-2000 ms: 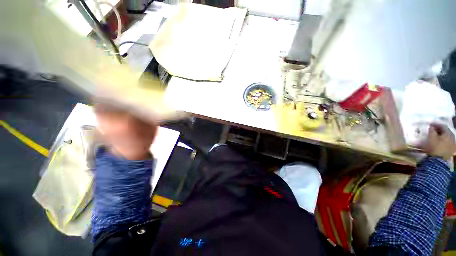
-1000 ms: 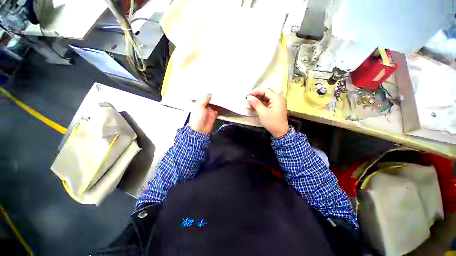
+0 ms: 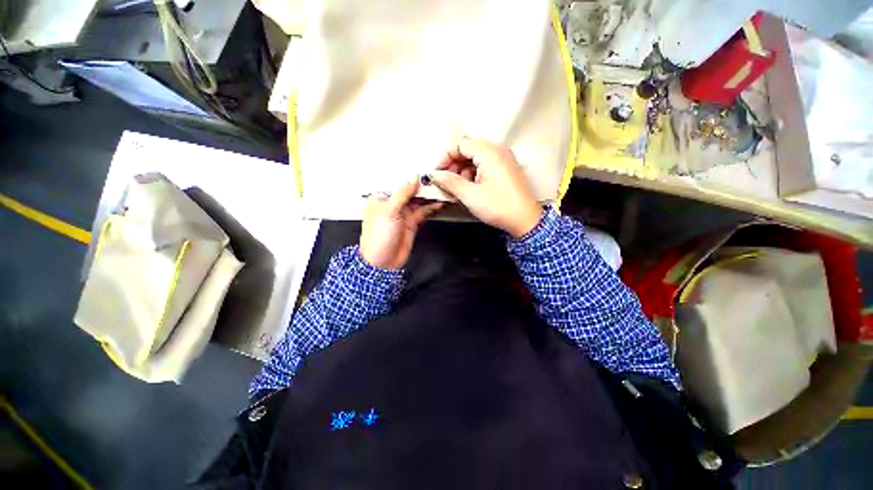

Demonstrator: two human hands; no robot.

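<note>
A beige bag body [image 3: 431, 86] with yellow edges lies over the table edge in front of me. My left hand [image 3: 391, 225] grips its near edge, fingers partly under the cloth. My right hand [image 3: 493, 185] pinches at the same edge, just right of my left hand. A small dark round stud, perhaps a magnetic snap [image 3: 427, 179], shows between my fingertips at the bag's edge. The fingers hide what lies under the edge.
Left, a white side table [image 3: 278, 206] holds a beige bag [image 3: 158, 278]. Right are a yellow patch [image 3: 608, 144], loose hardware [image 3: 711, 127], a red dispenser [image 3: 732, 69] and a carton [image 3: 852, 383] with beige bags.
Two seconds ago my hands were far apart; then both came to the bag's near edge. Since one second ago, they have moved closer together and the dark stud has come into view.
</note>
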